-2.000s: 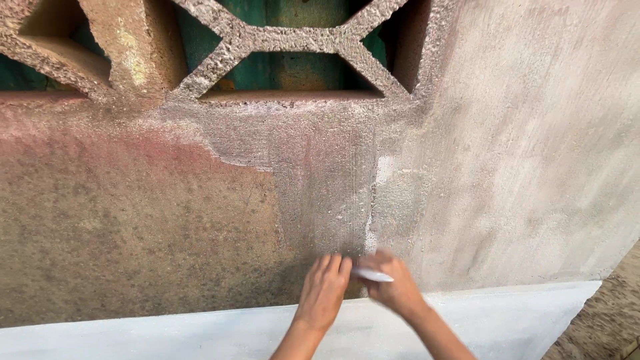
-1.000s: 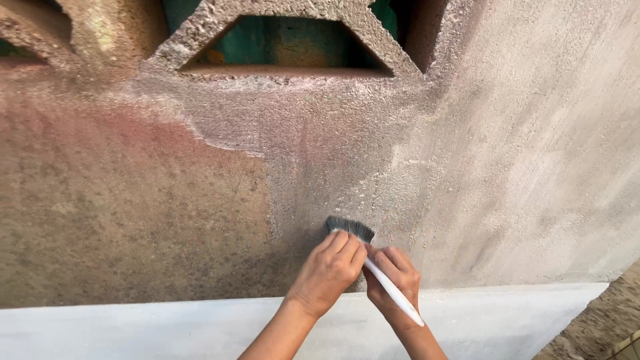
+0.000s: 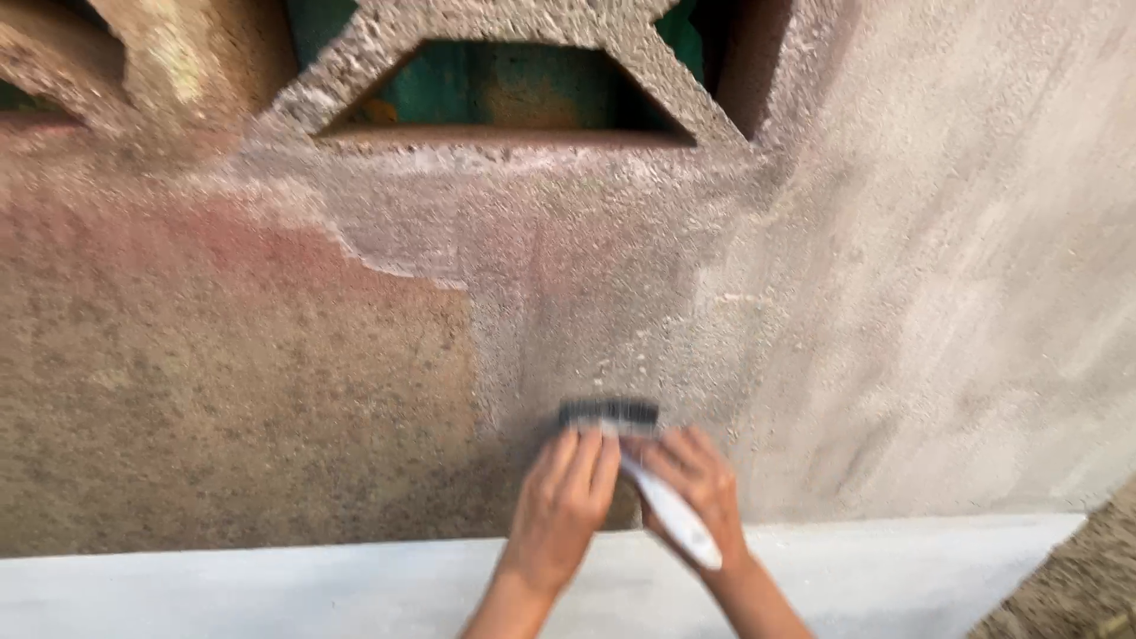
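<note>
A paintbrush with dark bristles and a white handle (image 3: 679,519) lies against the rough masonry wall (image 3: 612,266), its bristles toward the top of the view. My left hand (image 3: 568,488) grips the brush near the base of the bristles. Around the upper handle closes my right hand (image 3: 701,488), with the handle's end sticking out toward the bottom right. Behind the hands the wall shows a grey textured coat, bordered on the left by a brown speckled area (image 3: 240,408) and on the right by a paler area (image 3: 941,311).
Above the hands are openwork concrete blocks (image 3: 524,22) with green surfaces behind the openings. A white band (image 3: 248,590) runs along the bottom of the wall. Rough brown ground (image 3: 1065,586) shows at the lower right.
The brush was a blur between both hands two seconds ago, then tilted; now its bristles lie nearly level. The pale streak beside the grey strip in the oldest frame is less distinct.
</note>
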